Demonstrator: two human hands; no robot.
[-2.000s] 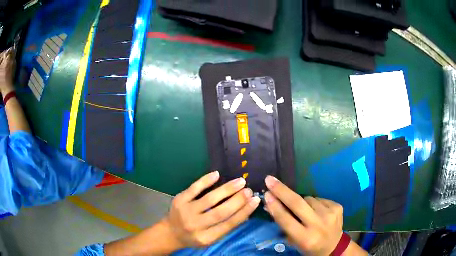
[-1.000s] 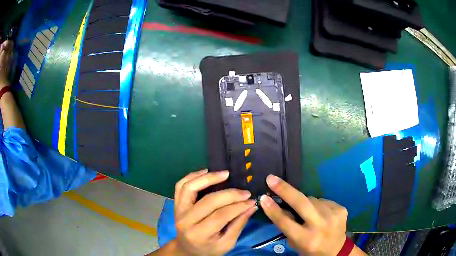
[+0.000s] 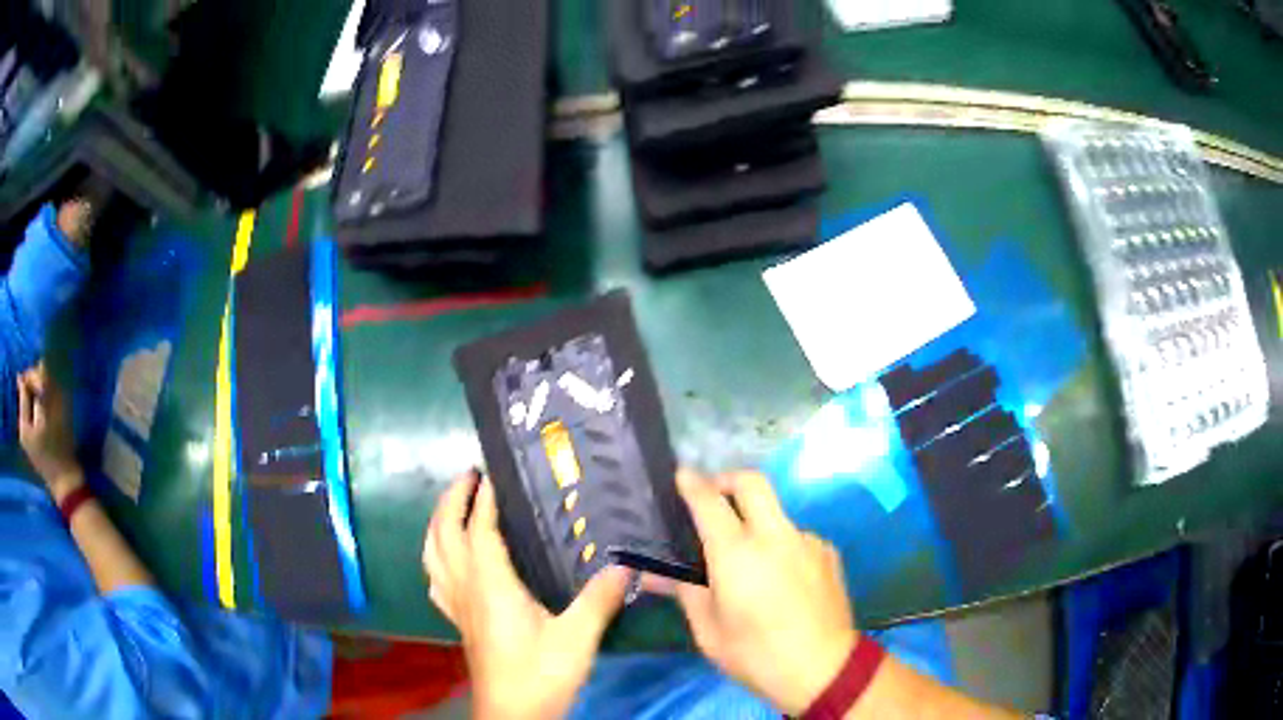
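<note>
A black phone housing, with an orange strip, orange marks and pale slanted pieces, lies on a black foam pad. The pad is tilted a little to the left. My left hand grips the pad's left edge, its thumb near the bottom of the housing. My right hand grips the pad's right edge. A thin dark tool, perhaps tweezers, crosses the housing's lower end beside my right hand. The bottom edge of the housing is partly hidden by my fingers.
Stacked black pads stand behind, and another pad stack bears a housing. A white sheet and black strips lie right, a blister tray far right. Left are long black strips and another person's arm.
My hands have moved from the housing's bottom edge to the pad's two sides. The pad and housing are now tilted. The view has shifted, showing the blister tray and a housing on the rear-left stack.
</note>
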